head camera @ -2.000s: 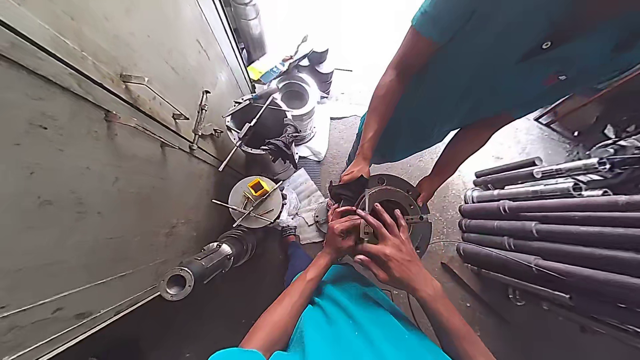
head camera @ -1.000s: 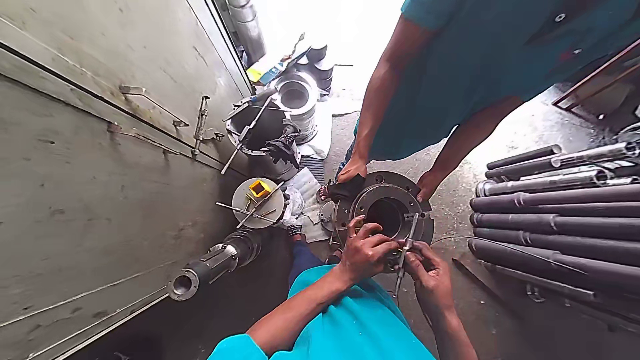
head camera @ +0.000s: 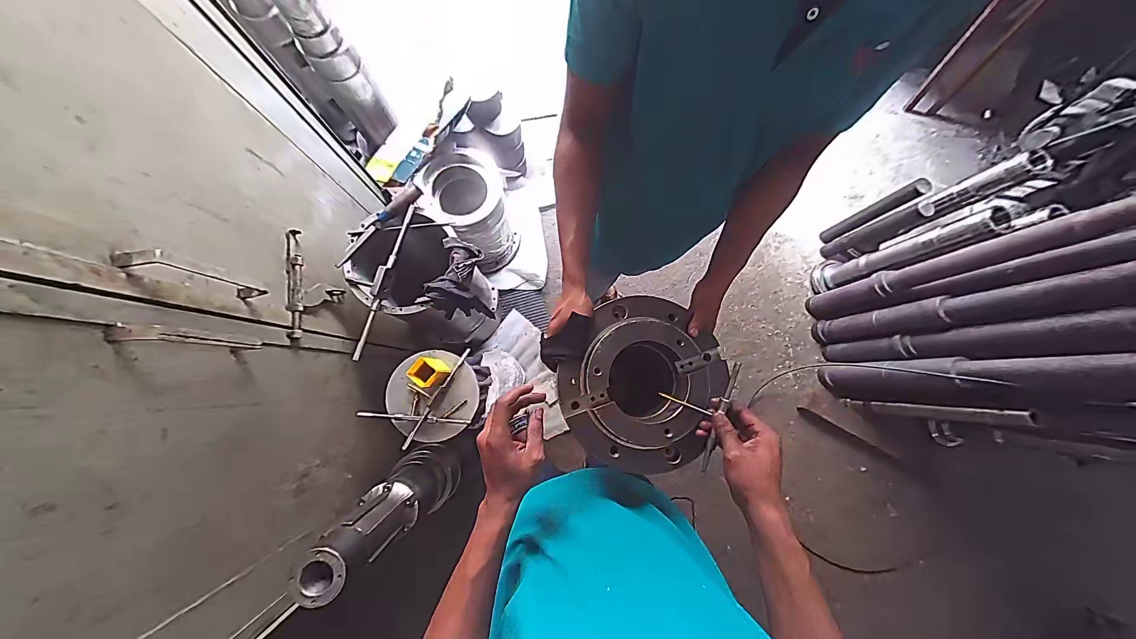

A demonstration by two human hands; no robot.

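A round metal flange (head camera: 643, 382) with a central bore and bolt holes lies in front of me. My right hand (head camera: 750, 448), at its right edge, grips a tap wrench or similar thin metal bar tool (head camera: 723, 408); a thin brass-coloured rod (head camera: 688, 404) reaches from these fingers over the bore. My left hand (head camera: 512, 444) is raised left of the flange, fingers curled apart, with a small dark item (head camera: 519, 422) between them; whether it is gripped is unclear. Another person's two hands hold the flange's far side, one on a dark cloth (head camera: 568, 340).
Long dark pipes (head camera: 976, 311) are stacked at the right. A grey metal cabinet (head camera: 133, 426) stands on the left, beside a round stool (head camera: 404, 377) bearing a yellow square piece (head camera: 429, 372) and rods. Machined cylinders (head camera: 461, 191) stand beyond. The co-worker (head camera: 701, 160) leans in opposite.
My hands were together over the flange; now they are apart, the left at its left side and the right at its right edge with the bar tool.
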